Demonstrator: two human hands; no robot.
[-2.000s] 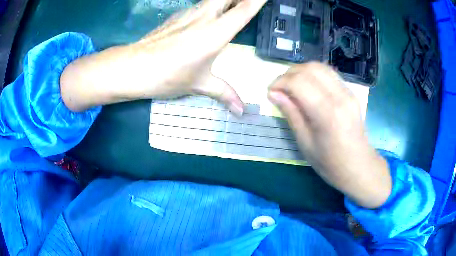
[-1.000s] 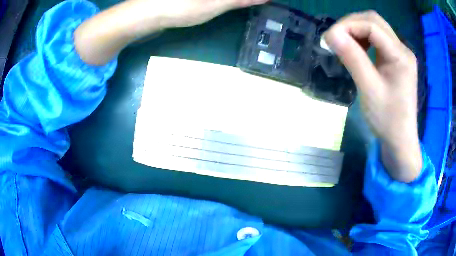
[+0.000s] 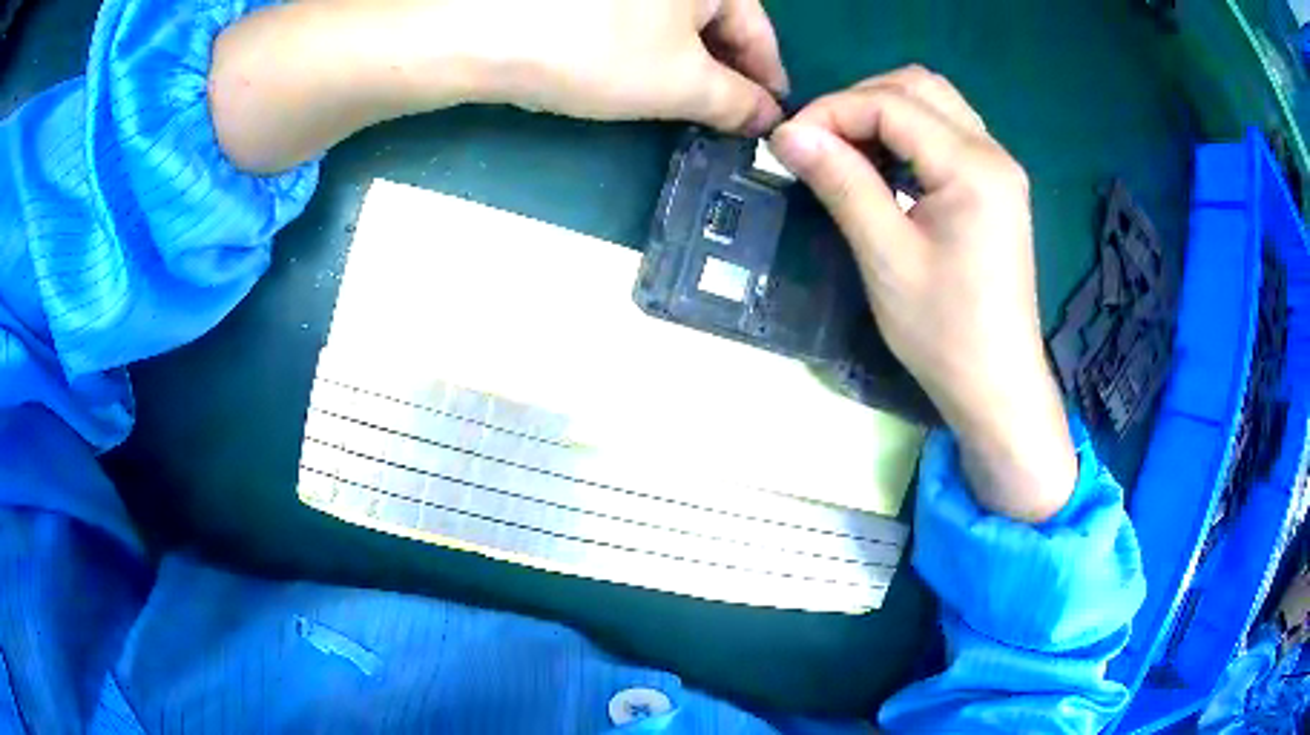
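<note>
The black device housing (image 3: 675,273) lies open at the back edge of the white sheet (image 3: 474,287). Its left half shows two pale pads, the lower one (image 3: 724,277) in full, and a small slotted dark block (image 3: 723,217) between them. My right hand (image 3: 941,216) covers much of its right half. My left hand (image 3: 632,58) reaches in from the upper left. The fingertips of both hands meet at the housing's top edge, by the upper pale pad (image 3: 772,161). A small pale spot shows by my right fingers. Whether either hand pinches something is hidden.
A jumbled pile of thin black panels (image 3: 1121,309) lies on the green bench (image 3: 991,50) at the right. Beside it stands a blue bin (image 3: 1200,359) with dark parts inside. Dark parallel lines run along the sheet's near edge.
My right hand has moved left from the housing's right half, and its fingertips now meet those of my left hand. The housing and sheet sit lower and further left in the view.
</note>
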